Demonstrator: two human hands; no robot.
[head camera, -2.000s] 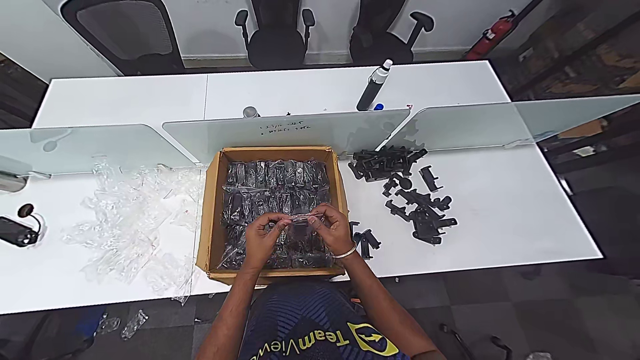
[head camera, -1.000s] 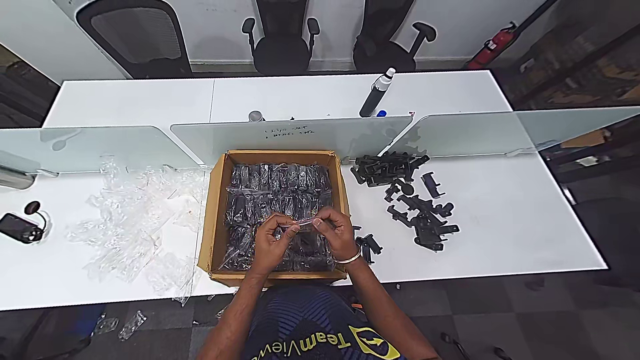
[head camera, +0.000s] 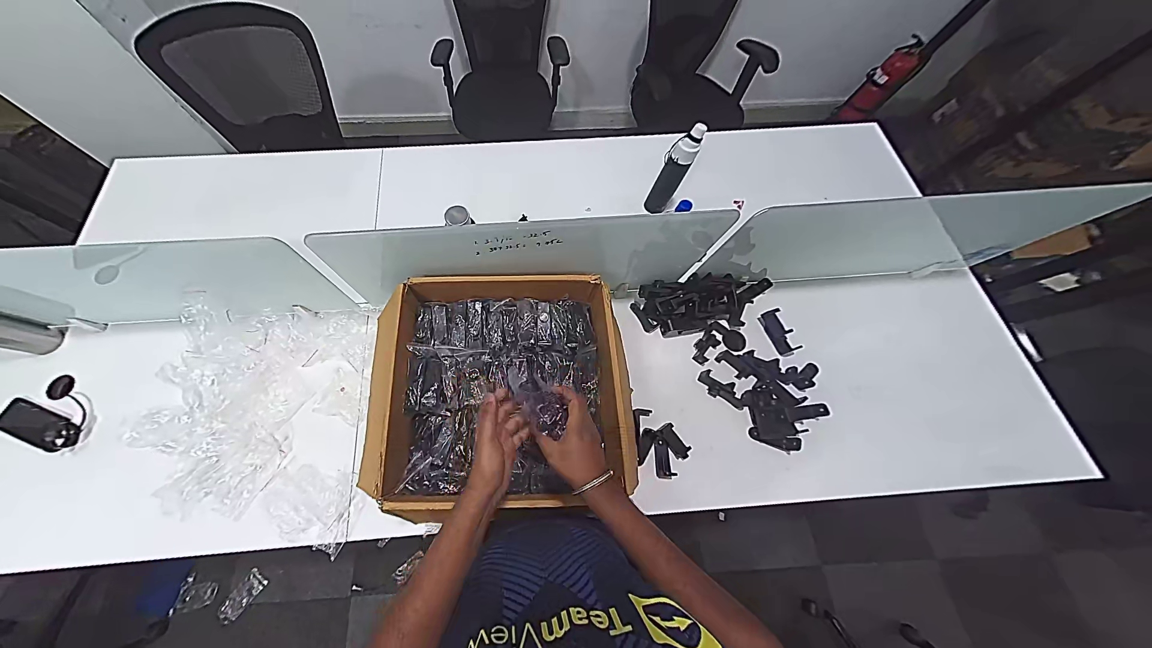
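Note:
A cardboard box (head camera: 387, 387) full of dark parts in clear plastic bags stands in front of me on the white table. Over its middle, my right hand (head camera: 573, 441) grips a clear plastic bag (head camera: 545, 409) with something dark inside. Just to the left, my left hand (head camera: 497, 441) has its fingers apart beside the bag; whether they touch it is unclear. Loose black plastic brackets (head camera: 778, 409) lie in piles right of the box, with a few (head camera: 664, 445) close to its right wall. A heap of empty clear bags (head camera: 243, 414) spreads out on the left.
Frosted glass dividers (head camera: 540, 243) run behind the box. Beyond them are a dark bottle (head camera: 673, 171) with a white top and a metal-coloured lid (head camera: 457, 215). A black device with a cable (head camera: 40, 425) lies at the far left. Office chairs (head camera: 501, 90) stand behind the table.
Both hands were together at a clear plastic bag's edge above the box. Now the bag hangs bunched in my right hand, and my left hand's fingers have spread.

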